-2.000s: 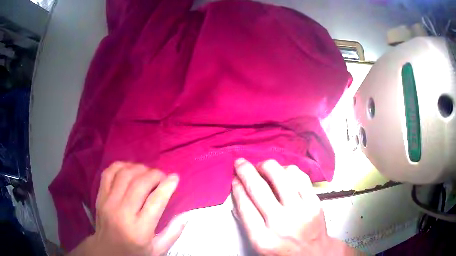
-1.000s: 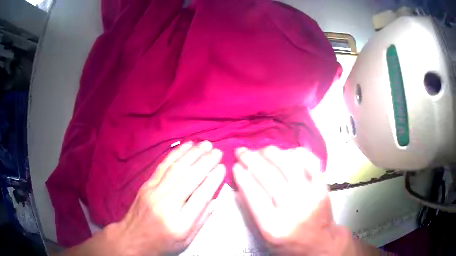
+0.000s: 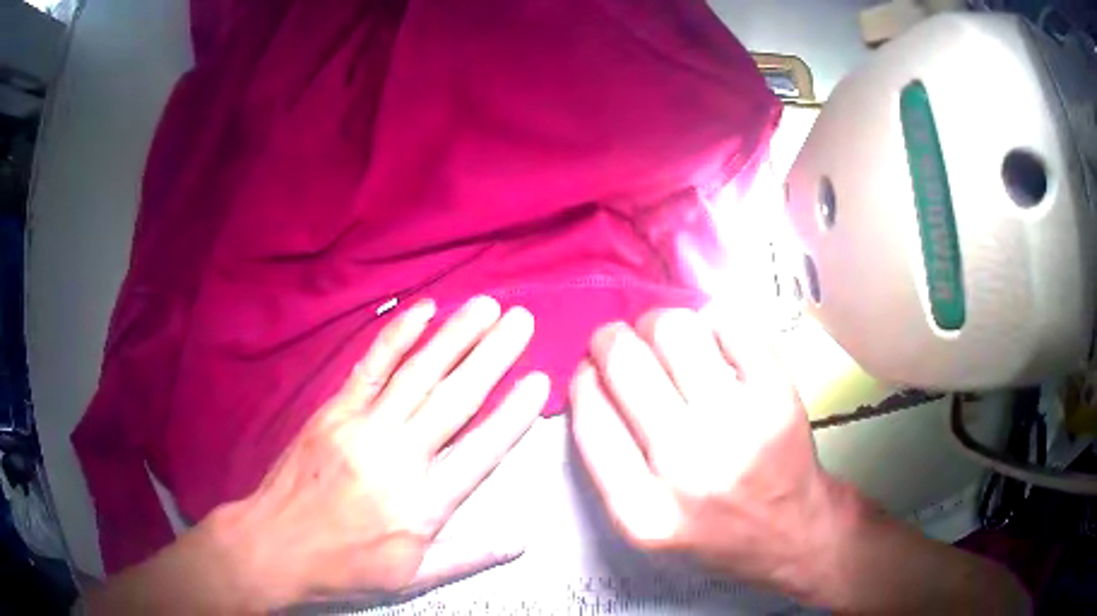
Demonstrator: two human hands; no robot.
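The magenta garment (image 3: 481, 144) lies spread and creased on the white table, with a curved stitched seam just beyond my fingers. A tiny white label or mark (image 3: 386, 306) shows on the cloth beyond my left fingertips. My left hand (image 3: 421, 433) lies flat with fingers apart on the cloth's near edge. My right hand (image 3: 698, 433) lies on the cloth near the machine, its fingers bent and close together; whether they grip the cloth is not clear. The cream sewing machine head (image 3: 950, 205) stands right of the cloth. Glare hides the needle area.
A gold-rimmed metal part (image 3: 782, 77) lies behind the cloth, left of the machine head. A dark cable (image 3: 998, 463) bends below the head. A printed ruler (image 3: 589, 592) runs along the table's front edge. Dark clutter stands beyond the table's left side.
The cloth has shifted left and away relative to the machine. My left hand has moved from the cloth's left side toward my right hand, and its fingers have flattened. The small white mark has come into view.
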